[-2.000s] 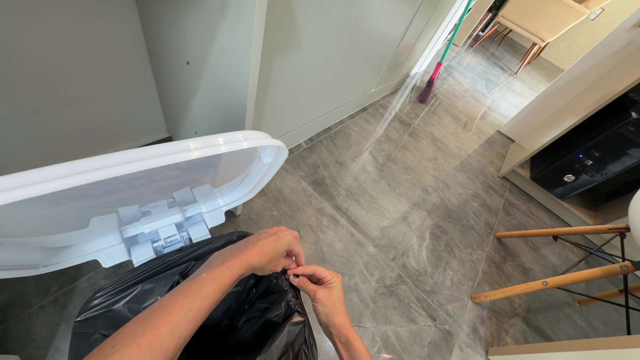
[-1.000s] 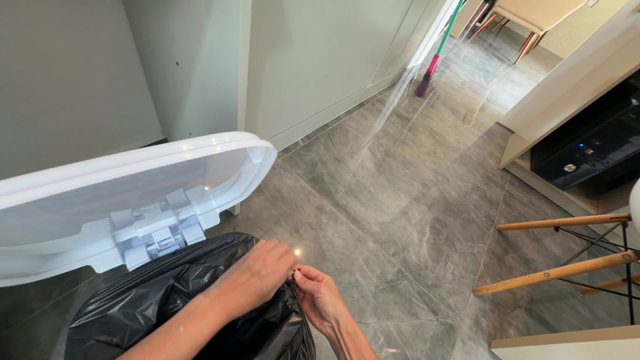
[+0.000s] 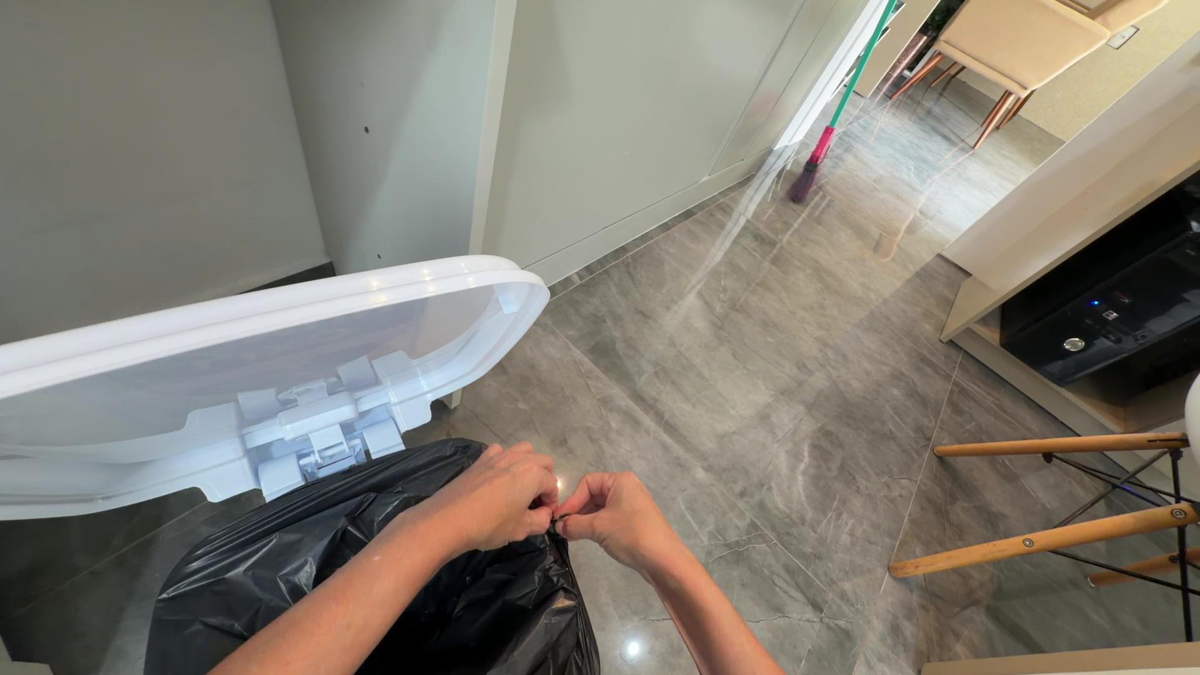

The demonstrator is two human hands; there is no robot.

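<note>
A black plastic trash bag (image 3: 272,572) is spread at the lower left, its upper rim stretched round. At the bag's right edge, my left hand (image 3: 502,497) pinches the gathered plastic between thumb and fingers. My right hand (image 3: 614,516) meets it there, thumb and forefinger closed on a small twisted bit of the same edge. Behind the bag stands a raised white plastic lid (image 3: 375,319) with a hinge (image 3: 319,422) at its lower side. The container under the bag is hidden.
A grey cabinet (image 3: 628,122) rises beyond the lid. A broom with a green handle (image 3: 816,169) leans farther off. At right are a wooden-legged chair (image 3: 1050,544) and a black computer tower (image 3: 1106,309) in a shelf. A beige chair (image 3: 1022,42) stands at the far back.
Both hands remain at the same edge of the bag, with only small shifts of the fingers.
</note>
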